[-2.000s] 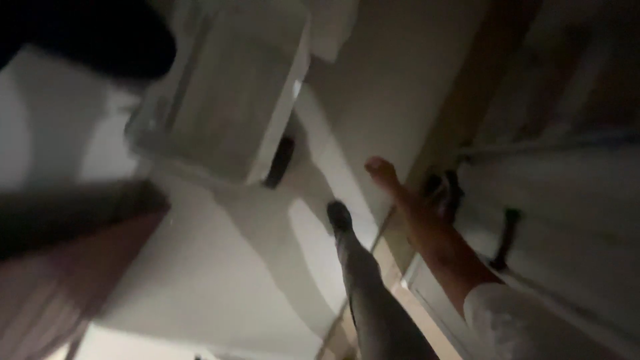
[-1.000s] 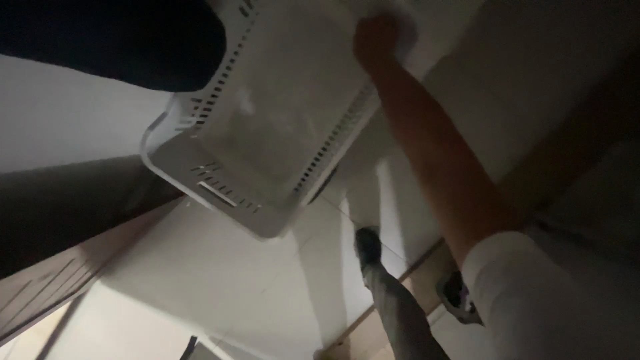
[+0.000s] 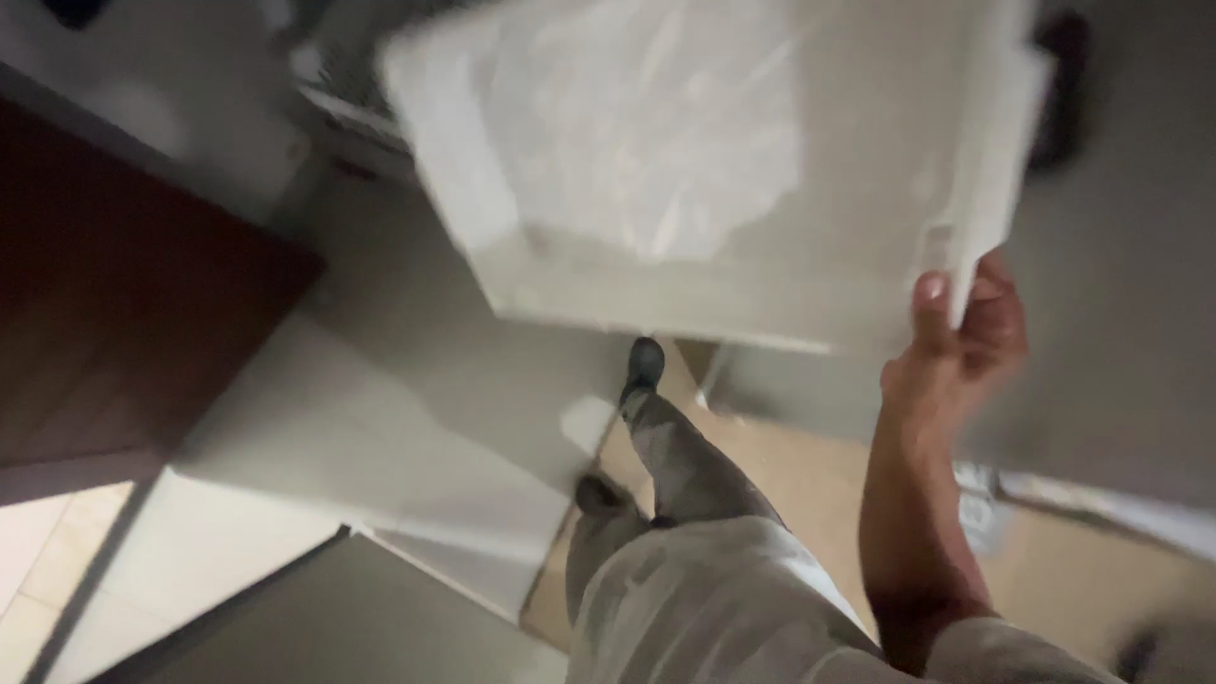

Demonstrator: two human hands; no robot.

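Note:
My right hand (image 3: pixel 969 318) grips the near right corner of a white plastic basket or bin (image 3: pixel 665 294), its thumb over the rim and its fingers curled behind. The bin is lifted above the floor in front of me and tilted, its inside facing me. Light falls on its bottom, and motion blur hides any detail there. The upper part of the bin runs out of view. My left hand does not show.
Below the bin are my own legs in grey trousers and a dark shoe (image 3: pixel 646 361). A dark red-brown wooden panel (image 3: pixel 123 304) stands at left. A pale threshold edge (image 3: pixel 437 575) crosses the lower left. Tan flooring (image 3: pixel 798 475) lies beside my legs.
My right hand was apart from the bin two seconds ago and at its far side one second ago. It now holds a corner, and the bin is lifted. The view has turned.

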